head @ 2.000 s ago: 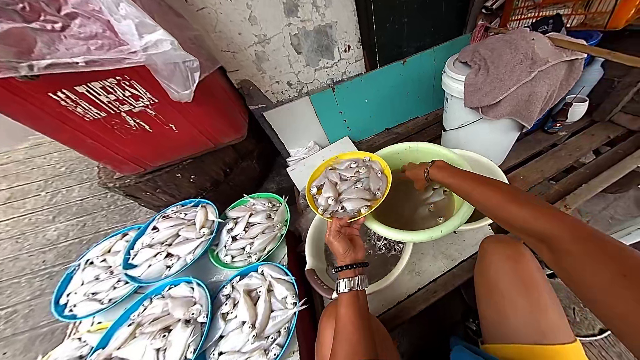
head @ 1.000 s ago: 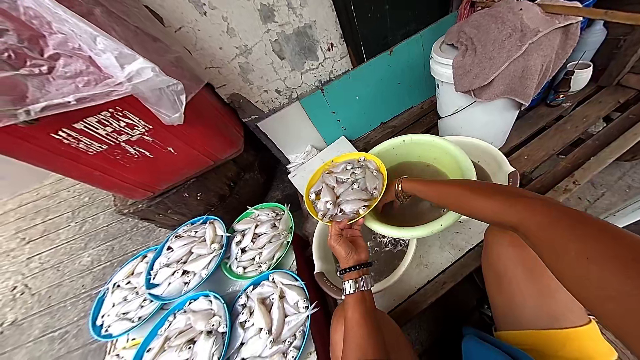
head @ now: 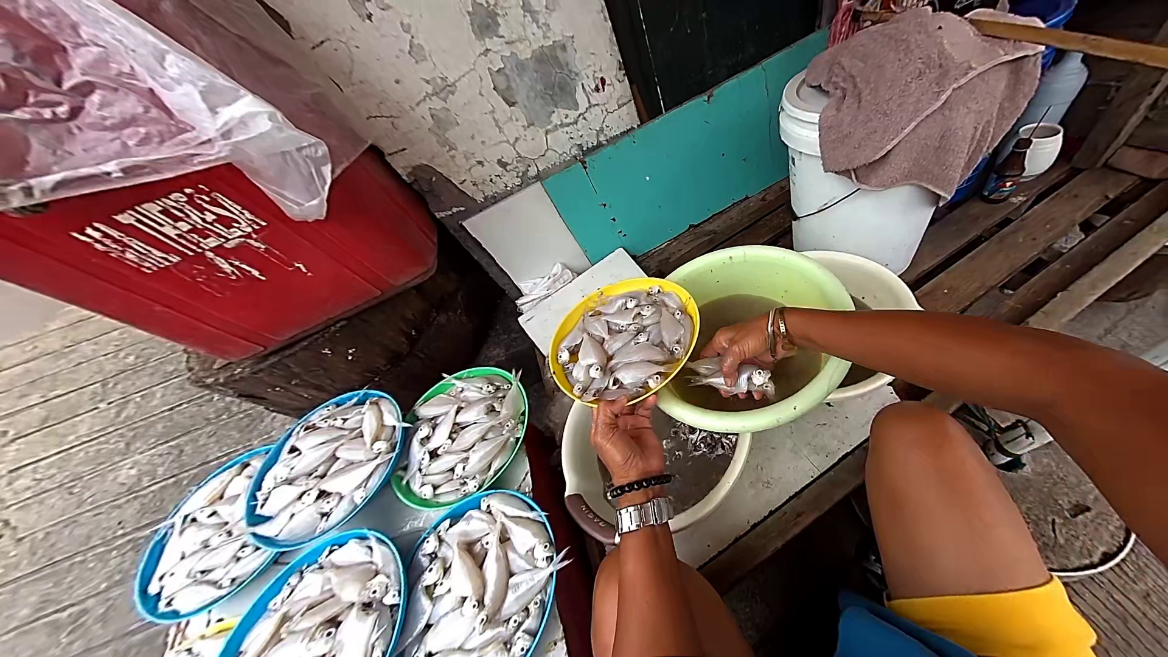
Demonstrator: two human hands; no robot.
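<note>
My left hand [head: 630, 440] holds a yellow plate [head: 558, 358] by its near rim, and small silver fish [head: 630, 339] are heaped on it. Inside the pale green basin [head: 776, 265], just above cloudy water, my right hand [head: 741, 351] grips a few silver fish [head: 754, 381]. The plate's right edge overlaps the basin's left rim. Below my left hand stands a cream basin [head: 584, 456] with murky water and dark scraps, partly hidden by my wrist.
Several blue plates [head: 399, 456] and a green plate [head: 522, 420] of fish stand at lower left. A red cooler box [head: 365, 246] is behind them. A white bucket [head: 853, 219] with a brown towel [head: 922, 91] and another cream basin [head: 899, 292] are at right.
My right hand, low in the green basin's water a second ago, has come up with fish in it. My left hand still holds the yellow plate.
</note>
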